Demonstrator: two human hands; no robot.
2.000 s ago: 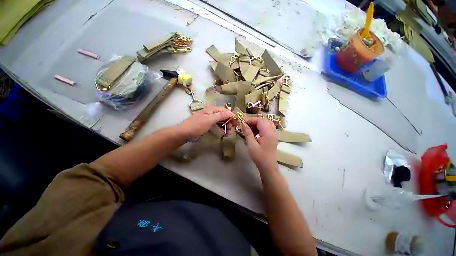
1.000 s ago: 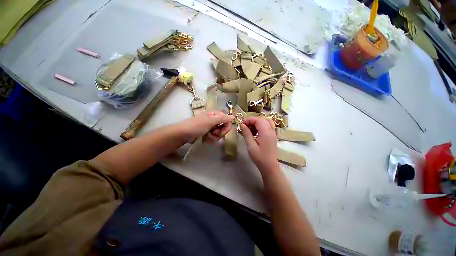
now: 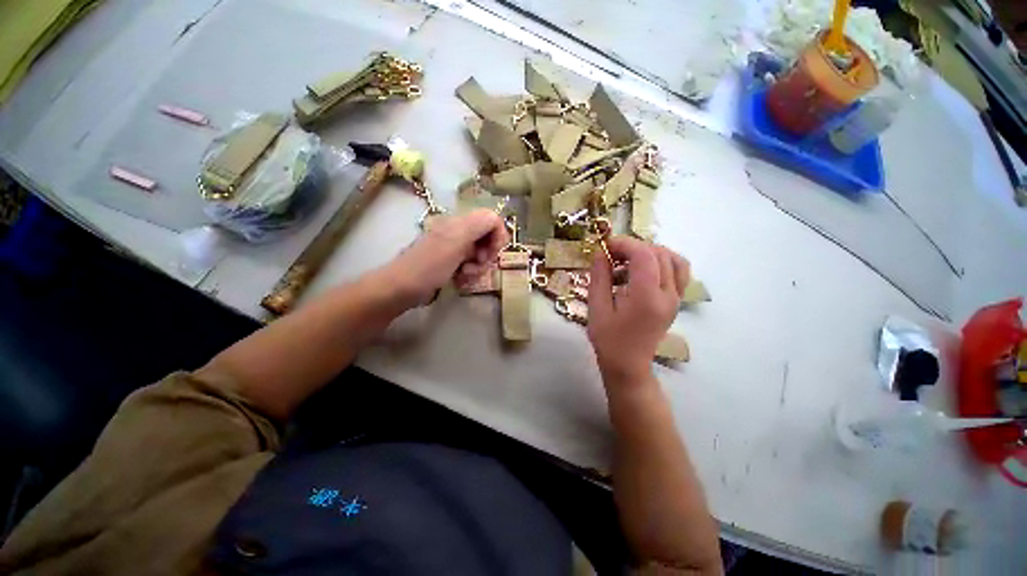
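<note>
A heap of khaki strap tabs [image 3: 545, 186] with gold snap hooks lies in front of me. My left hand [image 3: 453, 254] is at the heap's near left side with curled fingers; what is in its fingers is hard to make out. My right hand [image 3: 637, 293] is at the near right side, its thumb and fingers pinched on a gold snap hook [image 3: 600, 232]. One strap tab [image 3: 516, 304] lies between my hands, pointing towards me. More gold hooks lie beside it.
A hammer [image 3: 336, 234], a plastic-wrapped roll [image 3: 261, 180] and a fanned bunch of tabs [image 3: 358, 86] are at left. A blue tray [image 3: 811, 158] holds a glue pot [image 3: 819, 84]. A red container [image 3: 991, 377] and a small jar [image 3: 918, 527] are at right.
My hands were close together over the hooks and have moved apart. My right hand has moved right and slightly up; my left hand has moved slightly left and up.
</note>
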